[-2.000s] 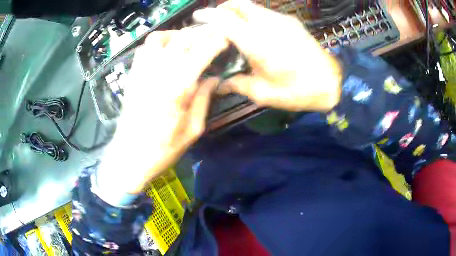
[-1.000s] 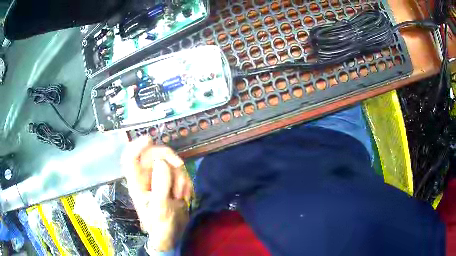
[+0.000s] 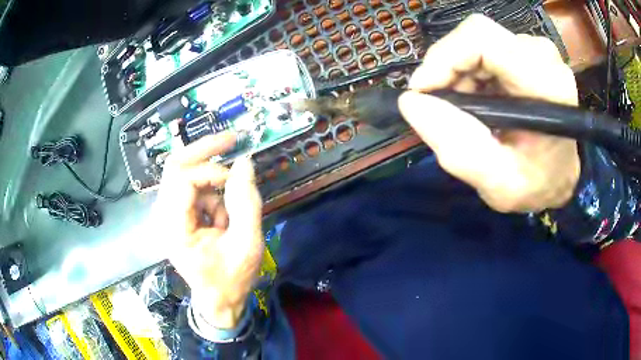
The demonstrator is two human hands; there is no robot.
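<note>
A green circuit board (image 3: 270,123) with a blue capacitor (image 3: 230,107) and a black block sits in a pale-rimmed housing half (image 3: 309,77) on the dark perforated mat (image 3: 330,137). My right hand (image 3: 499,119) holds the soldering iron (image 3: 520,112) by its black handle. The iron's brownish, blurred tip points left at the board's right end; I cannot tell if it touches. My left hand (image 3: 214,218) is at the board's lower edge, fingers curled and thumb raised. I cannot tell whether anything thin is between its fingers.
A second filled housing (image 3: 183,49) lies behind the first. Bundled black cords lie on the bench (image 3: 60,151) and on the mat (image 3: 485,17). The orange tray's rim (image 3: 351,169) runs along the front. A black hood (image 3: 63,28) covers the upper left. Yellow baskets (image 3: 116,327) stand below the bench edge.
My right hand, out of view one second ago, now holds the soldering iron over the mat's right side. My left hand has moved up to the board's lower edge. Earlier, both hands were over the housing.
</note>
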